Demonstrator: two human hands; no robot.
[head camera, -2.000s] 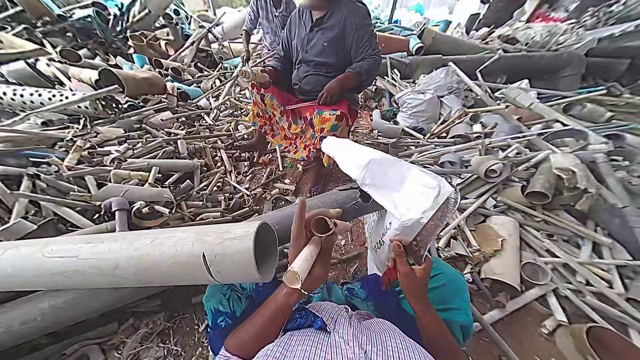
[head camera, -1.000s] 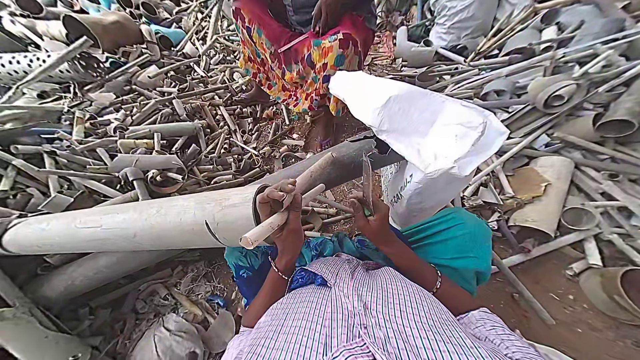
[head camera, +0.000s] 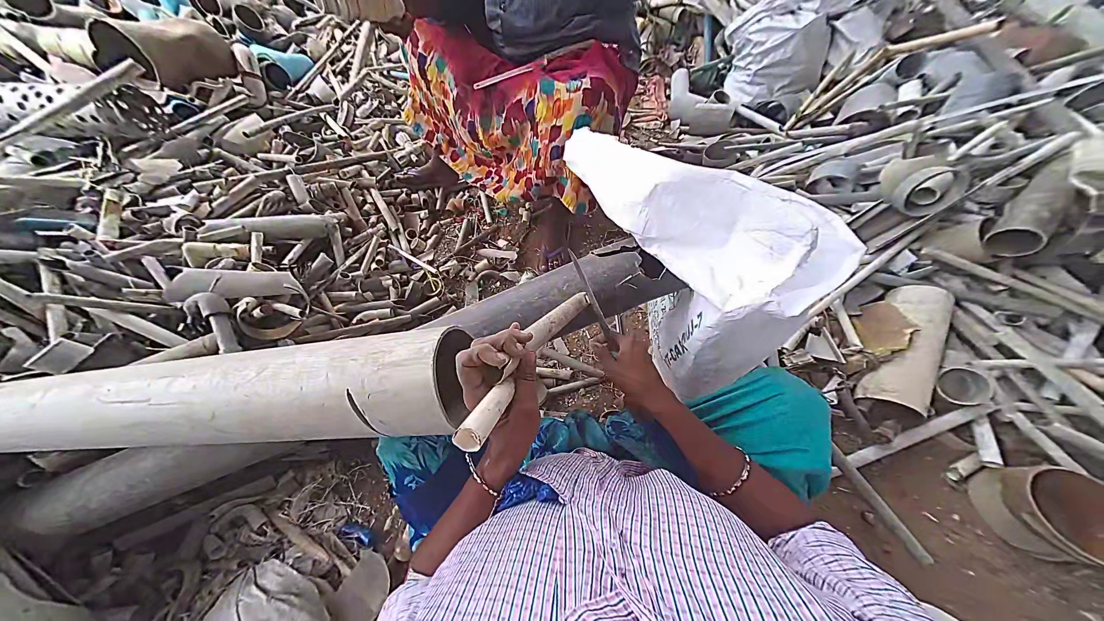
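My left hand (head camera: 504, 375) is closed around a short, thin, off-white plastic pipe (head camera: 485, 416), which slants up to the right. In my right hand (head camera: 627, 366) is a knife (head camera: 589, 289), its blade pointing up and to the left beside the pipe's far end. Just beyond my right hand a white woven sack (head camera: 733, 250) lies over the end of a large dark grey pipe (head camera: 552, 289). The open end of a large whitish pipe (head camera: 233, 392) is right beside my left hand.
Opposite me is another person in a patterned skirt (head camera: 509, 112), with a thin stick across the lap. Heaps of scrap plastic pipe pieces (head camera: 285, 228) spread on the left and right. A wide brown pipe piece (head camera: 1056, 509) rests on the soil at lower right.
The view has tilted downward since two seconds ago. My right hand was at the sack then; now it holds the knife up by the pipe. The thin pipe has turned in my left hand.
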